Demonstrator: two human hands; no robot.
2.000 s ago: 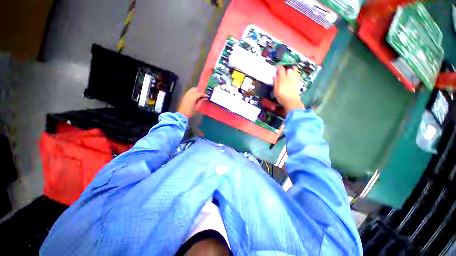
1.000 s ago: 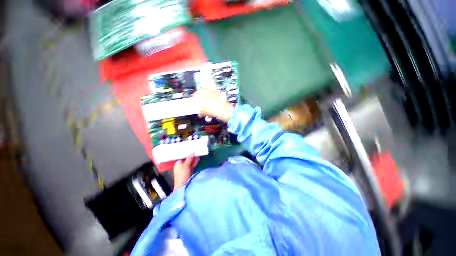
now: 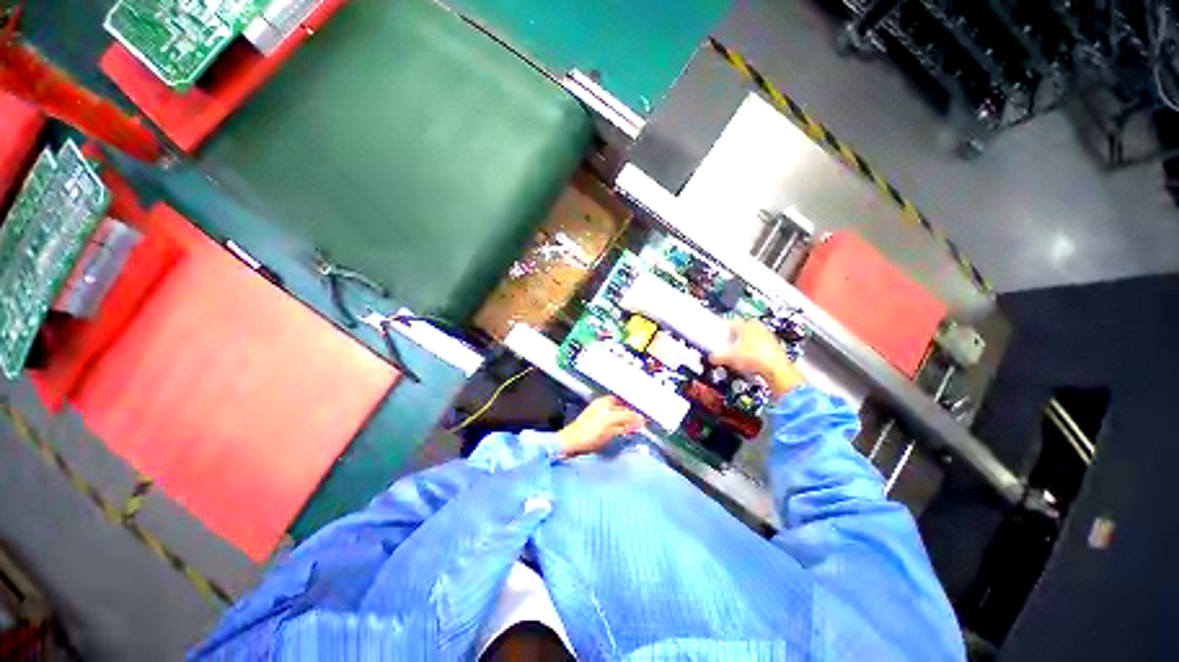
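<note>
The power circuit board (image 3: 608, 317) is component side up in front of me, over the metal-railed section past the belt's end. White heatsinks (image 3: 630, 384), a yellow-wrapped transformer and dark red parts show on it. My left hand (image 3: 600, 424) is at the board's near left edge, by the lower heatsink; its fingertips are partly hidden. My right hand (image 3: 763, 357) grips the far end of the upper heatsink, with the thumb and fingers around it. Whether the board rests on the rails or is held just above them, I cannot tell.
A red mat (image 3: 239, 388) lies at left on the green bench edge. Diagonal cutters (image 3: 369, 310) lie beside the belt (image 3: 388, 155). Other green boards (image 3: 49, 252) stand at far left. A red pad (image 3: 873, 300) lies beyond the metal rail (image 3: 905, 407).
The board has been carried off the red mat to the right, past the belt's end, with both hands on it. The view has turned right, and the floor totes are out of view.
</note>
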